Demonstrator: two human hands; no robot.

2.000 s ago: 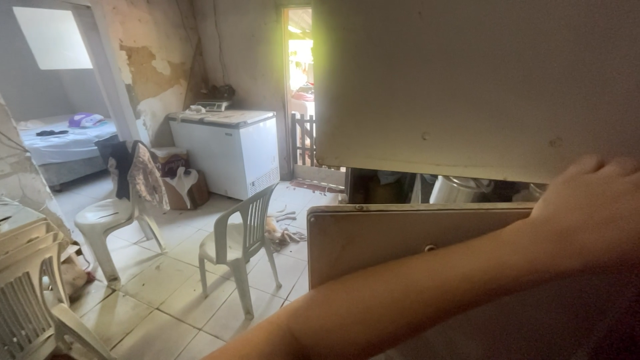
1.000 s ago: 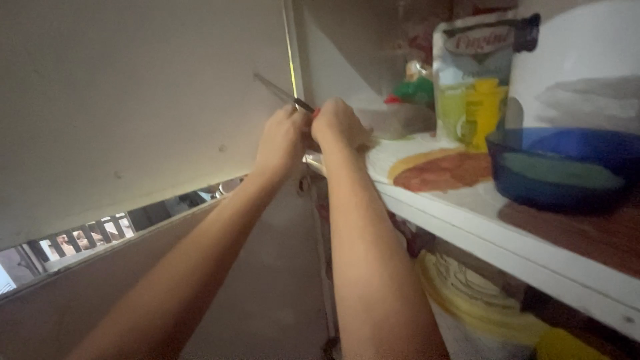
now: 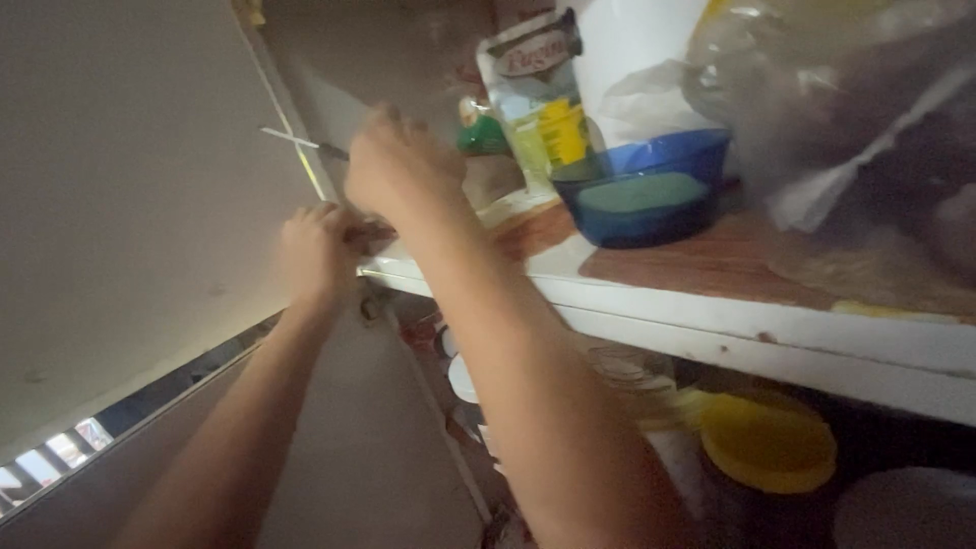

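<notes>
My right hand [image 3: 404,164] is raised at the inner corner of a cupboard, closed around the dark handle of a thin tool [image 3: 293,139]; its pale, narrow shaft points left towards the open upper door [image 3: 137,191]. Blur hides what kind of tool it is. Just below and left, my left hand [image 3: 314,244] rests by the door's hinged edge, its fingers bent; whether it holds anything cannot be made out. A shelf [image 3: 648,293] with a white front edge runs rightwards from both hands.
On the shelf stand a printed pouch [image 3: 534,99], a blue bowl [image 3: 648,191] with pale contents, a green packet [image 3: 482,133] and a large plastic bag [image 3: 854,137]. Underneath are a yellow round container [image 3: 766,442] and other kitchenware. A lower door [image 3: 343,450] stands open at the left.
The view has swung from the room to the cupboard's inside. Since one second ago my right hand has moved up and away from my left hand, with the tool in it.
</notes>
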